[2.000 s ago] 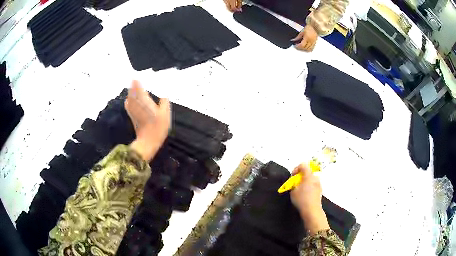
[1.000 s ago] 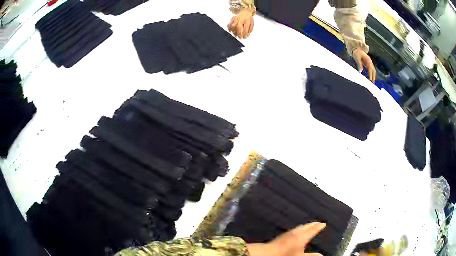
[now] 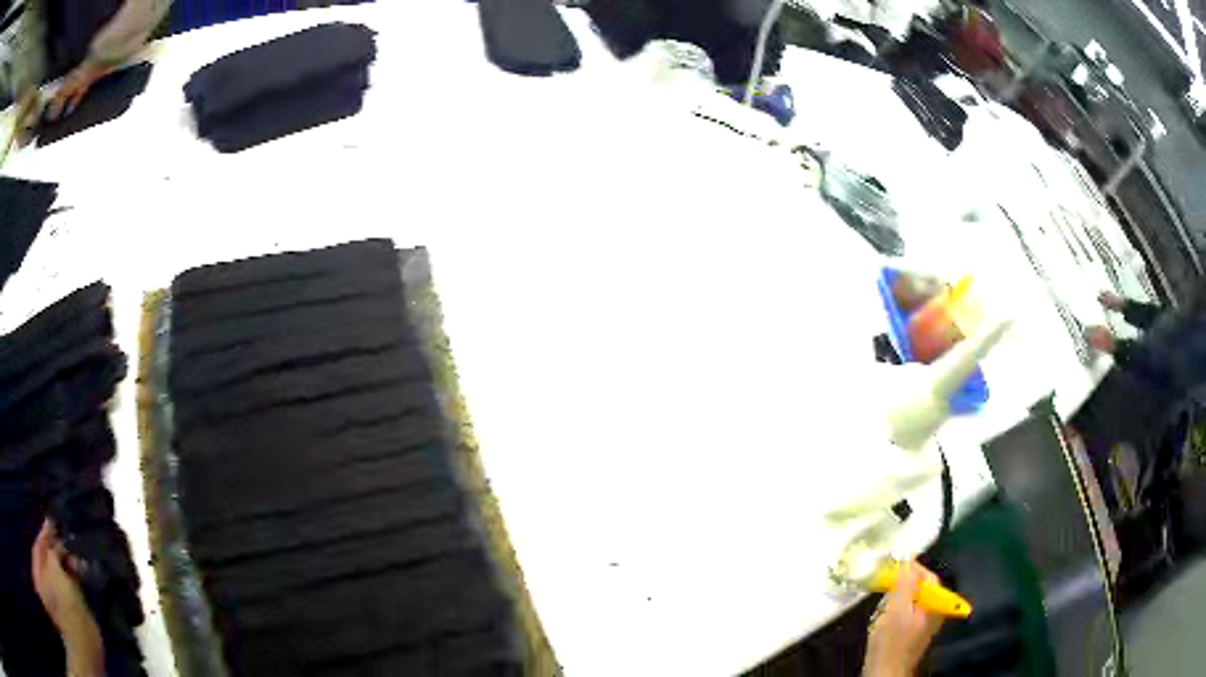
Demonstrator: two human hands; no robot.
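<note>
My right hand (image 3: pixel 895 632), at the lower right table edge, is shut on the yellow handle of a glue brush (image 3: pixel 930 594). The bristles are at the white glue container (image 3: pixel 913 410); glare hides whether they touch glue. My left hand (image 3: pixel 66 589), partly cut off at the lower left, is at the ragged spread of glued black pieces (image 3: pixel 53 423); its grip is unclear. Between my hands, a row of overlapped black pieces (image 3: pixel 318 437) lies on the brown gluing board (image 3: pixel 456 410), whose glue-crusted long edges show.
A blue tray (image 3: pixel 972 393) with reddish and yellow items stands beside the container. Stacked black pieces (image 3: pixel 284 82) lie across the table. Another person's hand (image 3: pixel 77 90) touches a black piece at the upper left. Another person's hands (image 3: pixel 1100 337) show at the far right.
The view has swung right, bringing the container and blue tray into sight. My right hand has carried the brush from the board to the container. My left hand has moved from the board to the glued pieces.
</note>
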